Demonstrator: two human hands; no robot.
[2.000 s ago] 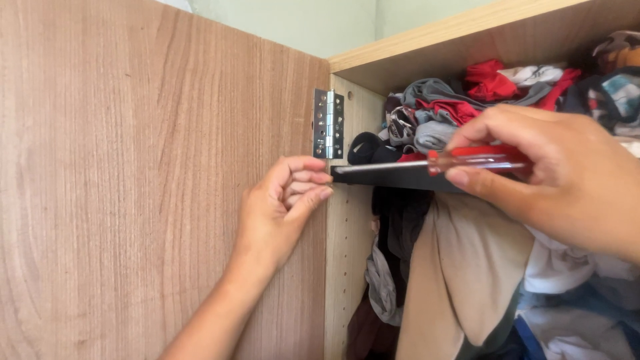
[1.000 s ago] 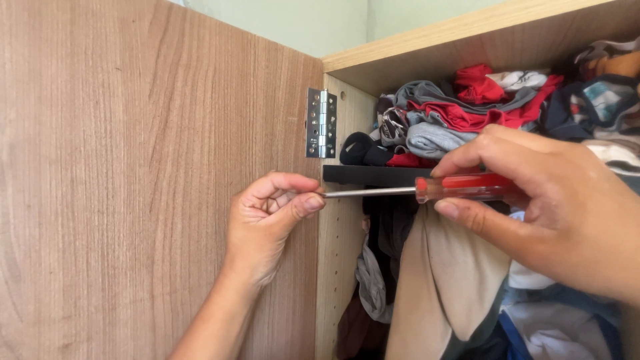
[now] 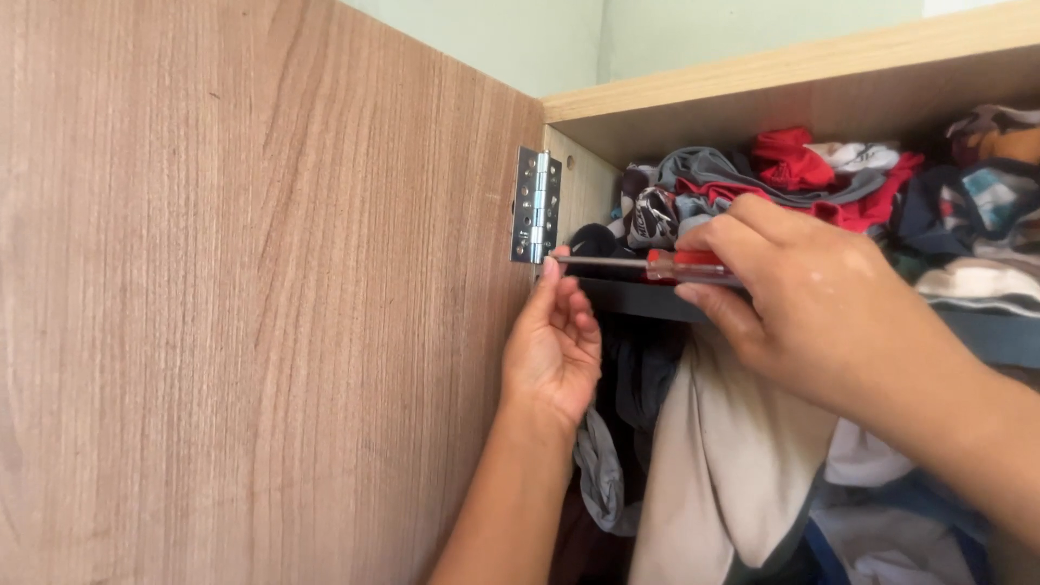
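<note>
A metal butt hinge (image 3: 537, 205) joins the wooden cabinet door (image 3: 268, 292) to the cabinet's side panel, with screw heads showing in its leaves. My right hand (image 3: 780, 284) grips the red, partly clear handle of a screwdriver (image 3: 605, 262), whose shaft lies roughly level and points left. The shaft's end is at the fingertips of my left hand (image 3: 556, 341), just below the hinge's lower right corner. Thumb and index finger of my left hand pinch around that tip; whether a screw sits there cannot be told.
Rumpled clothes (image 3: 788, 162) lie on a dark shelf (image 3: 642, 299) inside the cabinet. Below it hang beige trousers (image 3: 707, 455) among other garments. The cabinet's top board (image 3: 780, 61) runs above, close to a pale green wall (image 3: 487, 41).
Both hands have moved up with the screwdriver, from in front of the side panel below the hinge to the hinge's lower end. My left hand's fingers now point upward.
</note>
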